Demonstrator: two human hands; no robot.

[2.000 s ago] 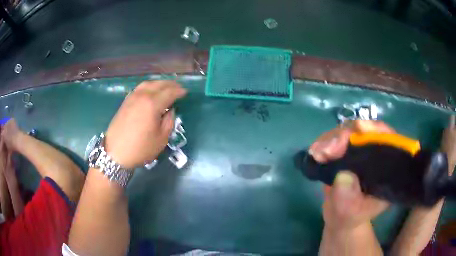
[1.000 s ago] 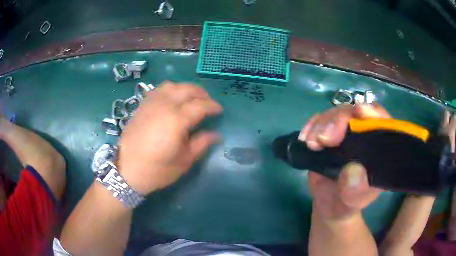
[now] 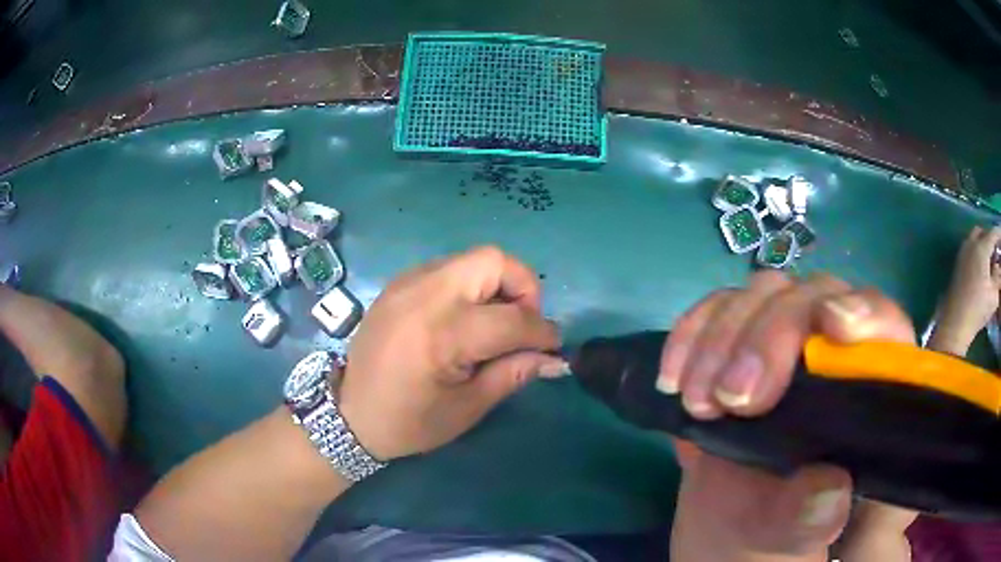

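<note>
My right hand (image 3: pixel 757 373) is shut around the black electric screwdriver (image 3: pixel 878 423) with an orange strip, its nose pointing left. My left hand (image 3: pixel 456 351), with a steel watch on the wrist, has thumb and fingers pinched together at the screwdriver's tip. Whether something small is between the fingertips cannot be told. A pile of white-silver housings (image 3: pixel 318 266) with green boards lies left of my left hand; some lie with the pale back up. A smaller group of housings (image 3: pixel 742 228) lies behind the screwdriver. Loose black screws (image 3: pixel 532 192) lie on the mat before the tray.
The green perforated screw tray (image 3: pixel 499 93) lies across the brown strip (image 3: pixel 703 97), dark screws along its near edge. Single housings (image 3: pixel 292 18) lie beyond the strip. A person's arm and red sleeve (image 3: pixel 55 461) are at left; another person's hand (image 3: pixel 977 280) is at right.
My left hand has moved right from beside the left pile, and its fingers have closed at the screwdriver's tip. The screwdriver stays in my right hand. The view has shifted, showing more of both piles.
</note>
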